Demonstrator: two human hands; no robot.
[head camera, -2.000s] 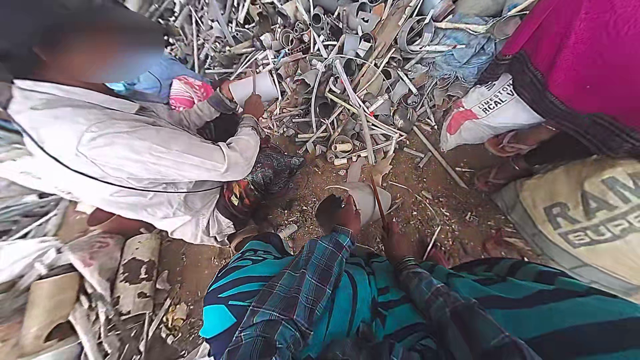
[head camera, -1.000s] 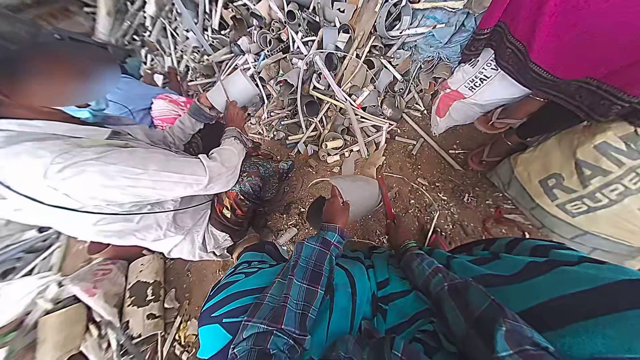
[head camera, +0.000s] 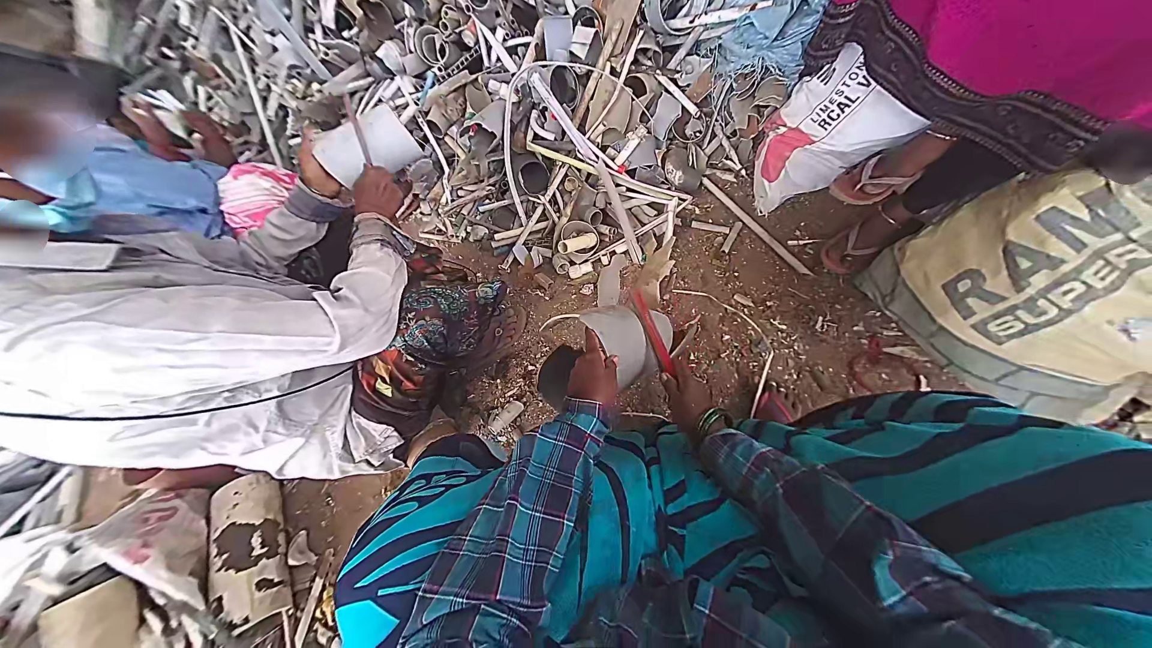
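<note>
A short length of grey plastic pipe (head camera: 624, 335) lies sideways on the dirt in front of me, its dark open end facing left. My left hand (head camera: 592, 371) grips its near side by that end, the fingers on the outer wall. In my right hand (head camera: 687, 393) is a red-handled or red-bladed tool (head camera: 652, 331), probably a blade, which rests across the right part of the pipe. A thin pale strip curls beside the pipe's upper left edge. Bangles sit on my right wrist.
A heap of pipe scraps (head camera: 558, 171) spreads beyond the pipe. At the left a co-worker holds a white pipe piece (head camera: 367, 147) and a thin tool. A white sack (head camera: 832, 126), a large beige sack (head camera: 1035, 288) and another person's feet are at the right.
The red tool has gone from upright beside the pipe's right end to lying slanted across the pipe. My left hand stays on the pipe.
</note>
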